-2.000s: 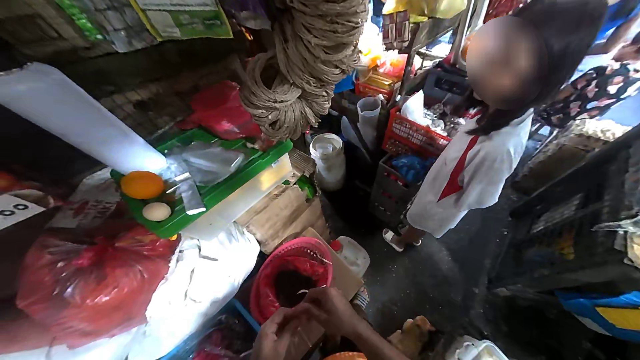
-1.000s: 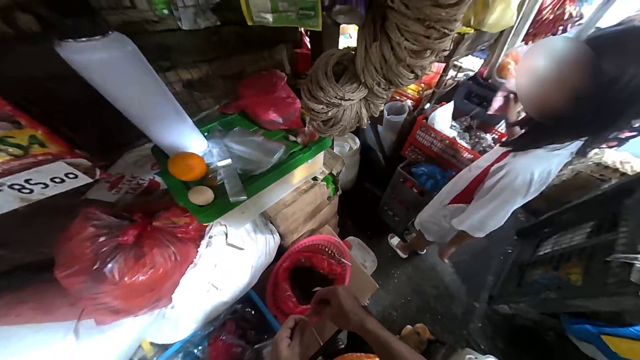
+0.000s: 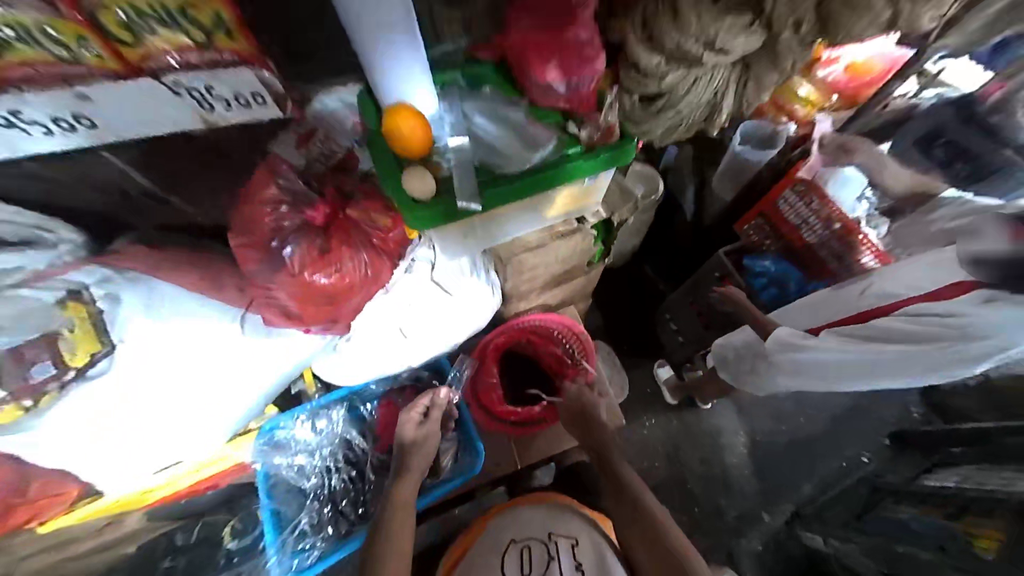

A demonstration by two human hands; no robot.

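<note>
My left hand (image 3: 424, 428) is closed on a narrow clear plastic bag (image 3: 460, 376), over the right end of a blue plastic basket (image 3: 268, 496) that holds clear plastic packets. Beside it stands a pink plastic basket (image 3: 572, 336) lined with a red bag, its inside dark. My right hand (image 3: 584, 408) is at this basket's right rim with a thin, pale strip-like thing (image 3: 542, 395) at its fingers. What that thing is, I cannot tell.
A red plastic bag (image 3: 320, 240) lies on white sacks (image 3: 200, 360) at left. An orange (image 3: 406, 130) and an egg (image 3: 418, 183) rest on a green lid (image 3: 504, 188). A person in white (image 3: 880, 344) stands at right by a red crate (image 3: 808, 216).
My hands, close together before, are now apart: the left over the blue basket, the right at the pink basket. The clear bag now shows in my left hand. The view has turned and shifted.
</note>
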